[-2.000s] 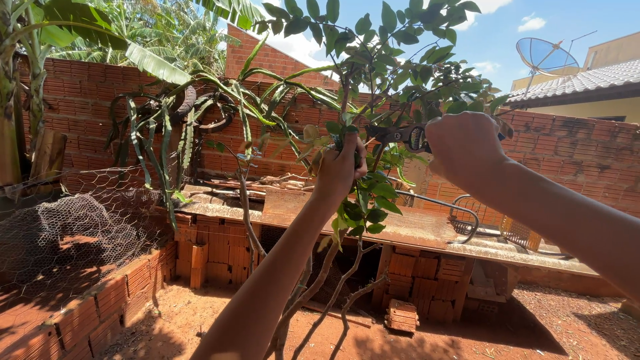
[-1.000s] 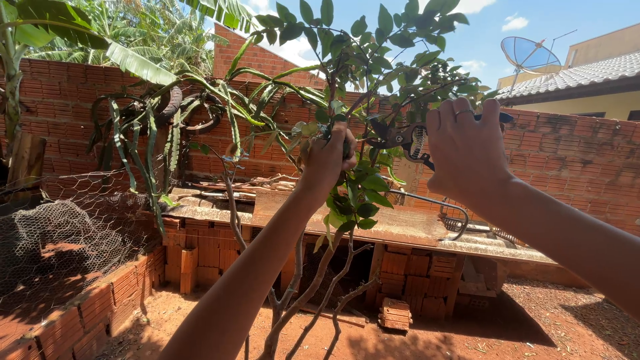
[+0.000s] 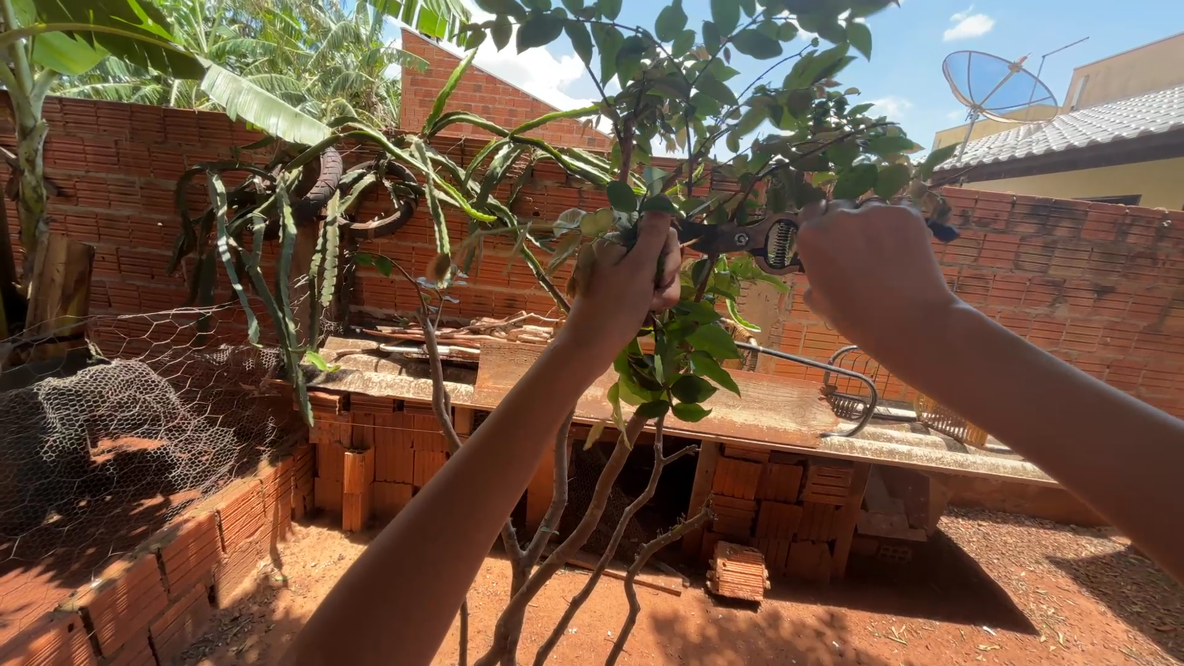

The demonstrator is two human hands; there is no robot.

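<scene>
Leafy branches of a small tree [image 3: 703,370] rise in the middle of the view, above bare lower stems [image 3: 592,518]. My left hand [image 3: 629,277] is closed around a branch among the leaves. To its right, my right hand [image 3: 865,250] grips the handles of pruning shears [image 3: 745,239]. The shears point left, toward my left hand, with the coiled spring showing between the handles. Leaves and my left hand hide the blade tips, so I cannot tell whether they touch a stem.
Behind the tree stands a low brick shelter [image 3: 758,499] with a board roof [image 3: 666,388], bearing sticks and a curved metal rod [image 3: 814,361]. Chicken wire [image 3: 148,416] and a low brick wall [image 3: 185,546] lie left. A brick block [image 3: 738,572] sits on the soil.
One second ago my right hand was spread higher over the shears' handles; now its fingers are closed around them. My left hand keeps its hold on the branch.
</scene>
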